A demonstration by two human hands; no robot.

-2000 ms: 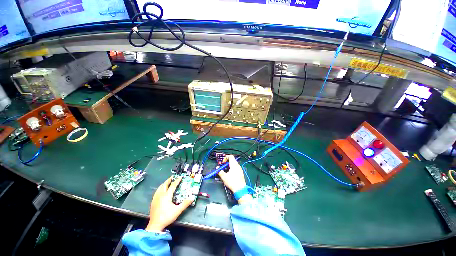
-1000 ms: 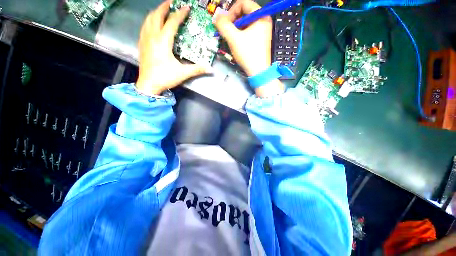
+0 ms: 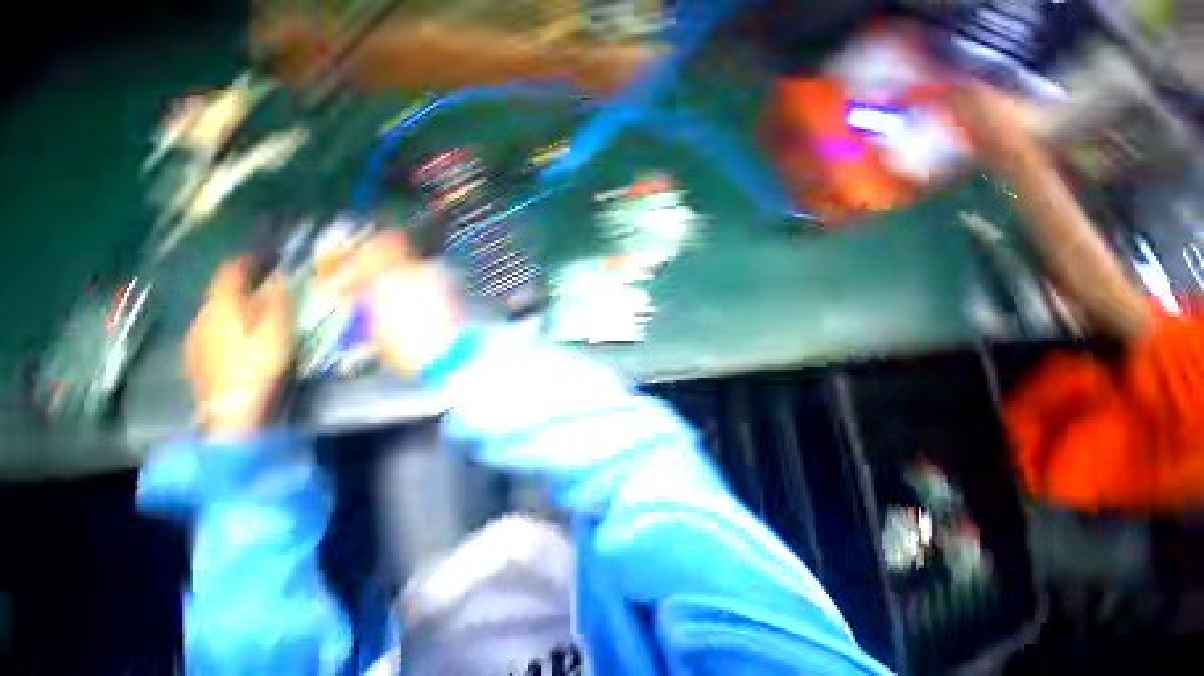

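The whole picture is badly blurred. A green and white main board [image 3: 321, 301] lies at the bench's front edge, between my hands. My left hand [image 3: 240, 346] is at its left side; whether the fingers grip it cannot be made out. My right hand [image 3: 415, 310] is at its right side, fingers over its upper right part. A short blue-violet streak, the blue pen [image 3: 357, 325], shows at the right hand's fingers. The plugs behind the board are too blurred to tell apart.
A black remote [image 3: 497, 254] lies right of my right hand, then more boards [image 3: 647, 225]. Another board [image 3: 90, 346] lies far left, pale leads [image 3: 218, 145] behind. Another person's arm in an orange sleeve [image 3: 1103, 429] reaches towards the orange-red meter box [image 3: 812, 145].
The view has swung up and right since the last frame, so hands and board appear further left and lower. The other person's orange-sleeved arm now reaches over the bench at right.
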